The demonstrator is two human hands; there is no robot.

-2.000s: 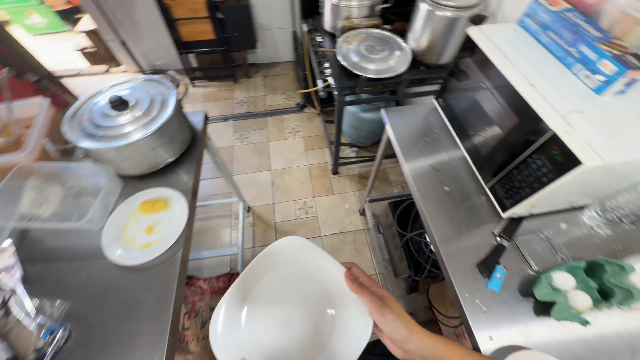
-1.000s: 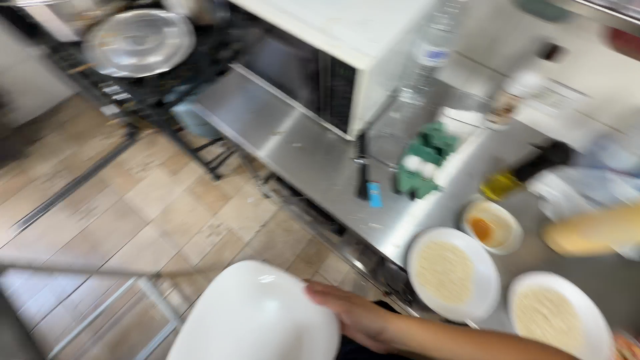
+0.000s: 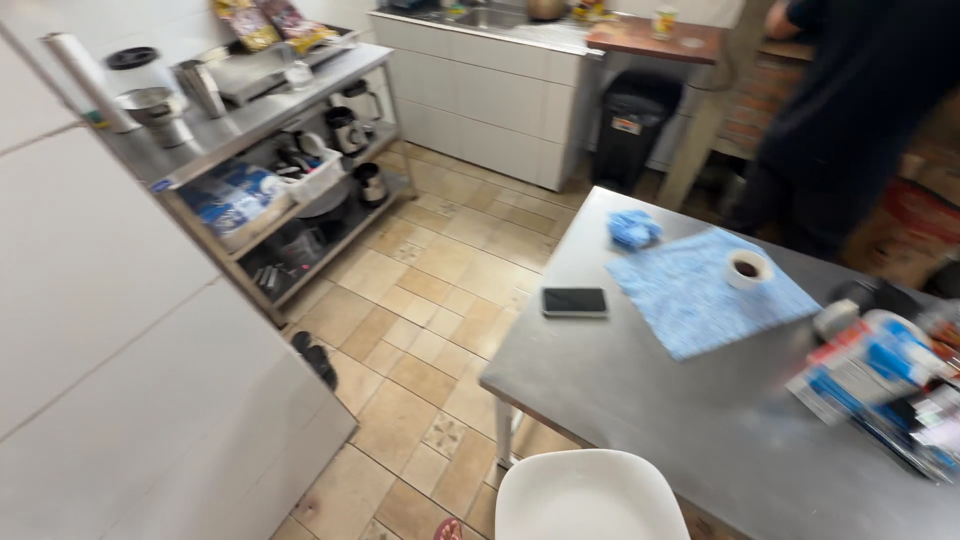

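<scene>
A white square dish (image 3: 592,499) with rounded corners shows at the bottom edge, beside the near edge of a steel table (image 3: 637,397). Neither of my hands is in view, so what holds the dish is hidden below the frame. On the table lie a smartphone (image 3: 574,301), a crumpled blue cloth (image 3: 634,229) and a spread blue cloth (image 3: 697,300). A small white cup (image 3: 747,270) of dark liquid stands on the spread cloth. Blurred packages (image 3: 862,367) are heaped at the right.
A tiled wall (image 3: 135,360) fills the left. Behind it stands a steel shelf unit (image 3: 262,127) with pans, a basket and jugs. Tiled floor (image 3: 420,337) runs between wall and table. A black bin (image 3: 634,127) stands at the back; a person in dark clothes (image 3: 847,112) is at upper right.
The view has swung to another part of the kitchen. My right hand, on the dish's rim in both earlier frames, is out of view; the dish remains at the bottom.
</scene>
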